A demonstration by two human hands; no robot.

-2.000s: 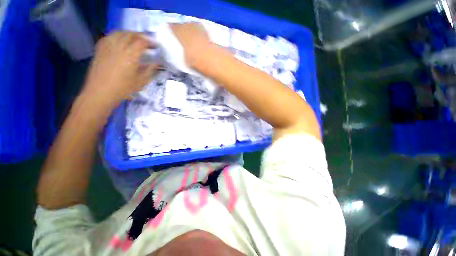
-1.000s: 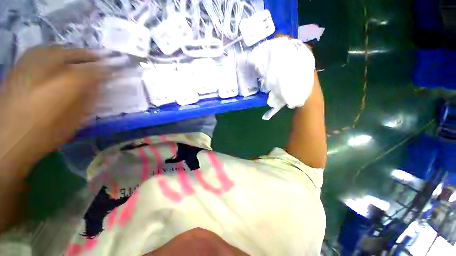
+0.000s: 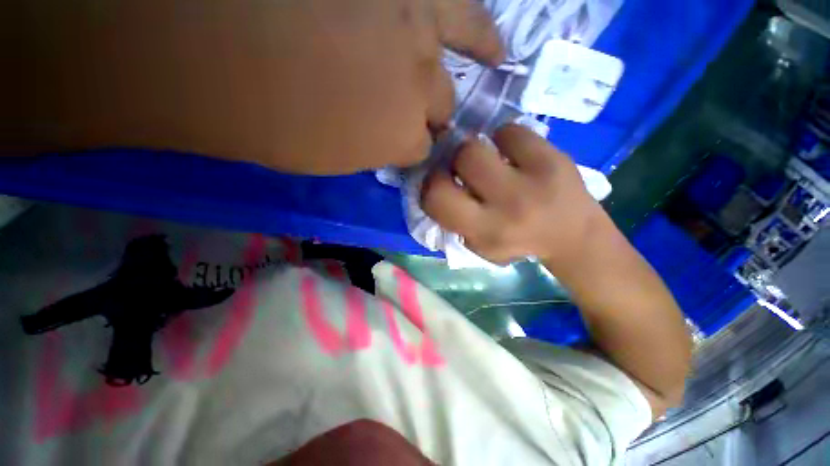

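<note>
My right hand is closed on the crumpled white cloth, at the near edge of the blue tote. My left hand is large and close to the camera, with its fingertips against the cloth and my right fingers. Whether it grips anything is hidden. A white power adapter with metal pins lies just beyond my hands, near the tote's right side. White coiled cables lie behind it. A white piece shows beside my right hand; I cannot tell what it is.
The tote's blue near wall runs along my shirt front. More blue totes and workstations stand at the right. Green floor shows below my right hand.
The camera view is closer and tilted. My left hand has moved right across the tote to meet my right hand, which still holds the cloth. The row of adapters is now hidden.
</note>
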